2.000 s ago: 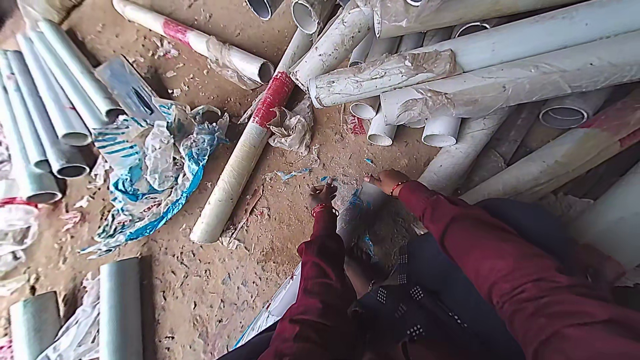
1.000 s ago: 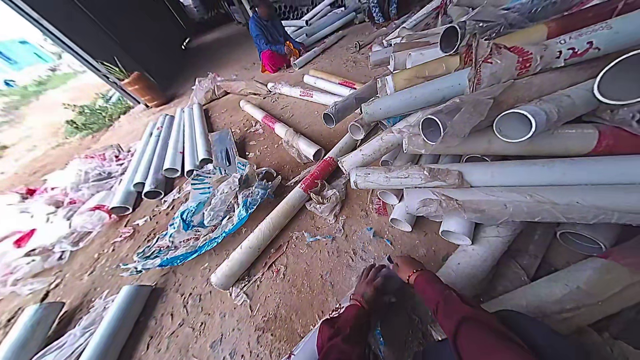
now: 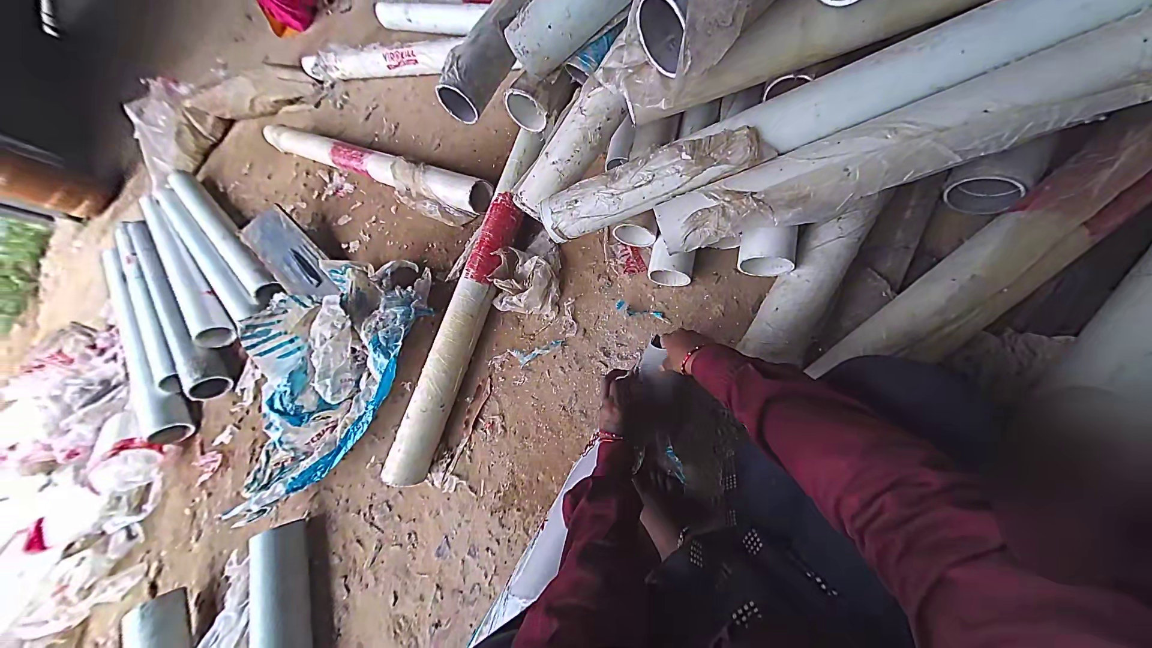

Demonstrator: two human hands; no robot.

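In the head view, my right hand (image 3: 681,349) is at the lower centre, fingers closed on the upper edge of a pale, tube-like piece (image 3: 652,362). My left hand (image 3: 616,402) is curled close to the left side of that piece; whether it grips it is unclear. A blur hides the lower part of the piece and the space between my forearms. Below my left sleeve, a white plastic-wrapped length (image 3: 549,562) runs toward the bottom edge. Scraps of blue film (image 3: 641,311) lie on the dirt just beyond my hands.
Stacked plastic pipes (image 3: 855,171) fill the upper right. A pipe with a red band (image 3: 441,387) lies left of my hands, beside crumpled blue-and-white wrapping (image 3: 328,378). More grey pipes (image 3: 184,297) lie at the left, and cut lengths (image 3: 280,585) at the lower left.
The view has tilted down since one second ago, when a person in blue showed at the top. The pale piece at my right hand now shows more plainly.
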